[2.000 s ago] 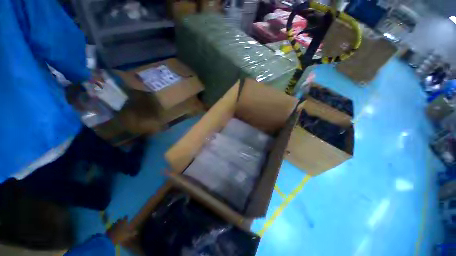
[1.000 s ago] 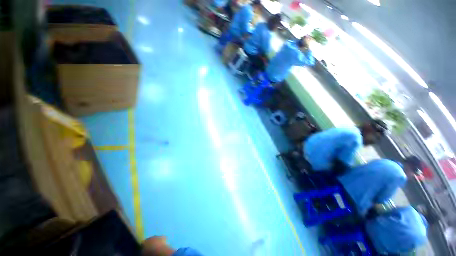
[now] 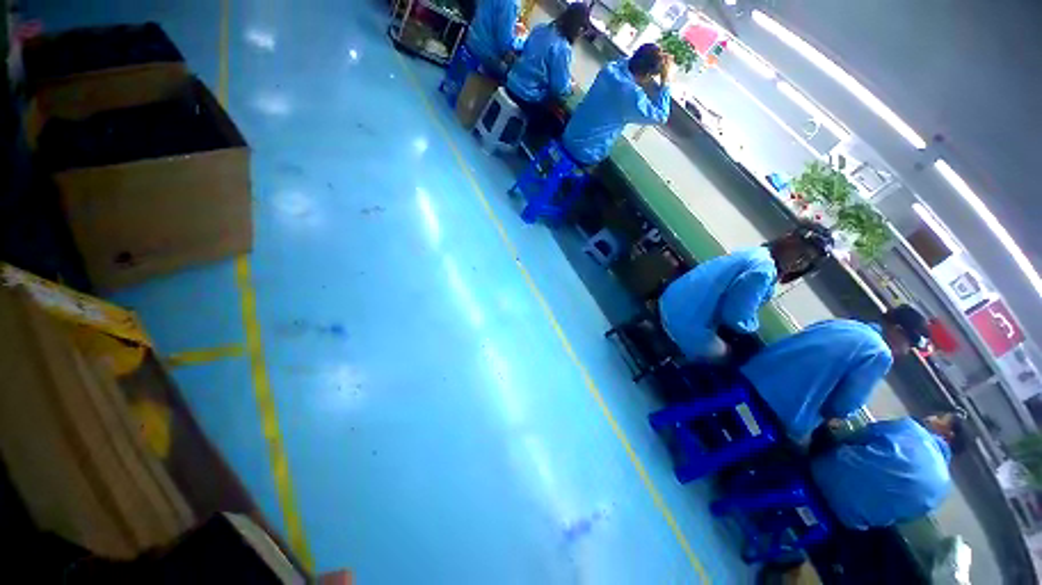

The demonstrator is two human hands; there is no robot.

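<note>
A brown carton (image 3: pixel 86 434) with a yellow plastic strip or bag (image 3: pixel 120 343) along its edge stands close at the lower left, partly in dark shadow. Below it, a dark glossy surface with a pale cardboard edge (image 3: pixel 263 551) is cut off by the bottom of the picture. A small piece of my right hand (image 3: pixel 335 578) shows at the bottom edge, just right of that cardboard edge. Its fingers and grip are hidden. My left hand is out of the picture.
A brown carton with black lining (image 3: pixel 166 217) stands at the upper left beside a yellow floor line (image 3: pixel 269 423). The glossy blue floor (image 3: pixel 400 377) runs along the middle. At right, several people in blue smocks (image 3: pixel 823 366) sit on blue stools (image 3: pixel 714 434) at a green-edged line (image 3: pixel 668 211).
The view has swung from the cartons and a standing person toward the seated line. My left hand has left the picture. My right hand, clearer one second ago, is now nearly cut off.
</note>
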